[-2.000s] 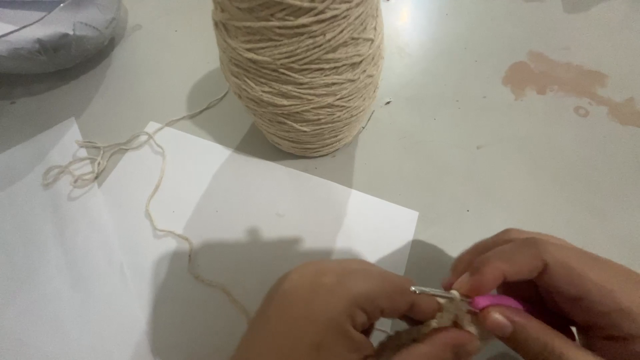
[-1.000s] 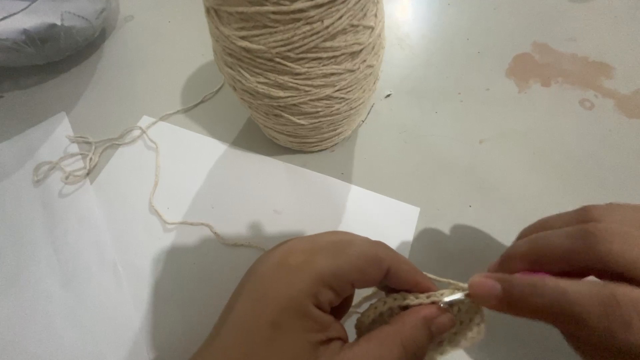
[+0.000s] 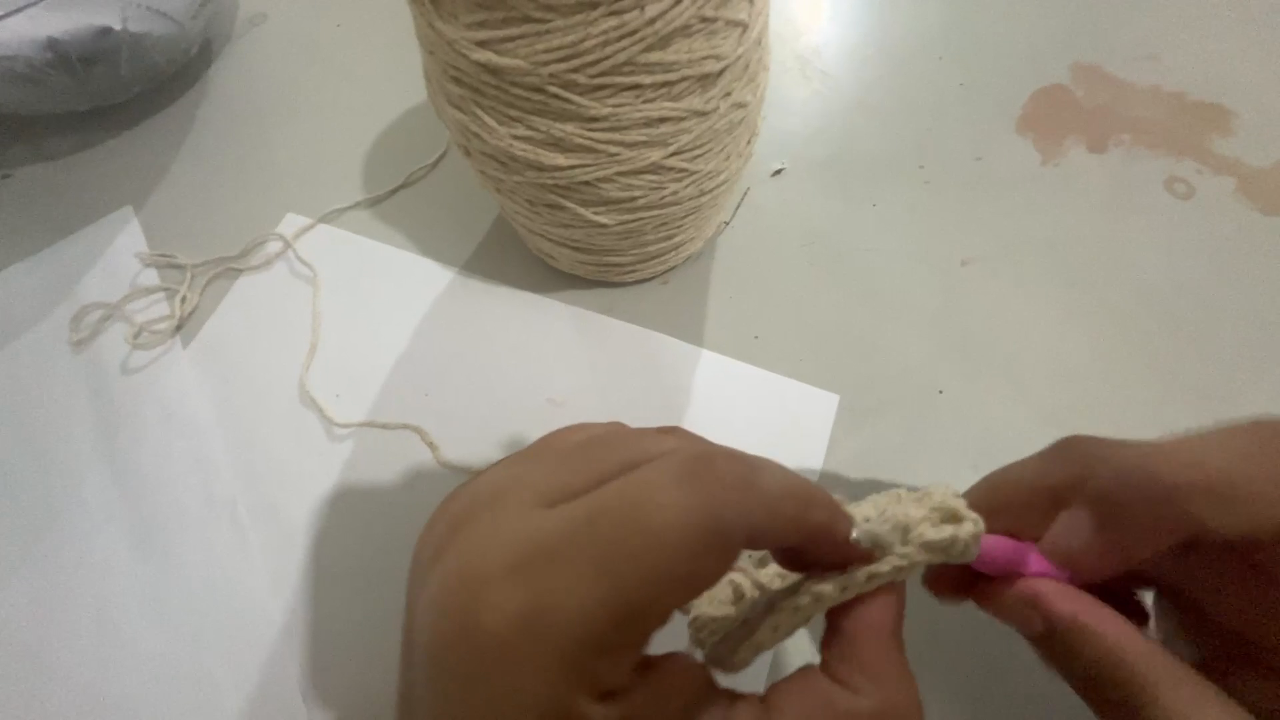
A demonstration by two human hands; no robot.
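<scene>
My left hand (image 3: 640, 560) pinches a small beige crocheted piece (image 3: 830, 585) between thumb and fingers, low in the view. At its right end my right hand (image 3: 1110, 540) grips the pink handle of a crochet hook (image 3: 1015, 558). The hook's metal shaft is mostly hidden behind the crocheted piece and my left fingers. From behind my left hand a strand of beige yarn (image 3: 312, 350) runs left and up to a loose tangle, then on to a large cone of beige yarn (image 3: 600, 140) at the top centre.
White paper sheets (image 3: 560, 350) lie on the grey tabletop (image 3: 940, 300) under the yarn and my left hand. A rounded grey object (image 3: 100, 60) is partly in view at the top left. A brownish stain (image 3: 1120, 110) marks the tabletop at the upper right.
The crocheted piece has been raised and tilted between my hands. The pink handle, mostly covered by my right fingers a second ago, now shows against the piece's right end.
</scene>
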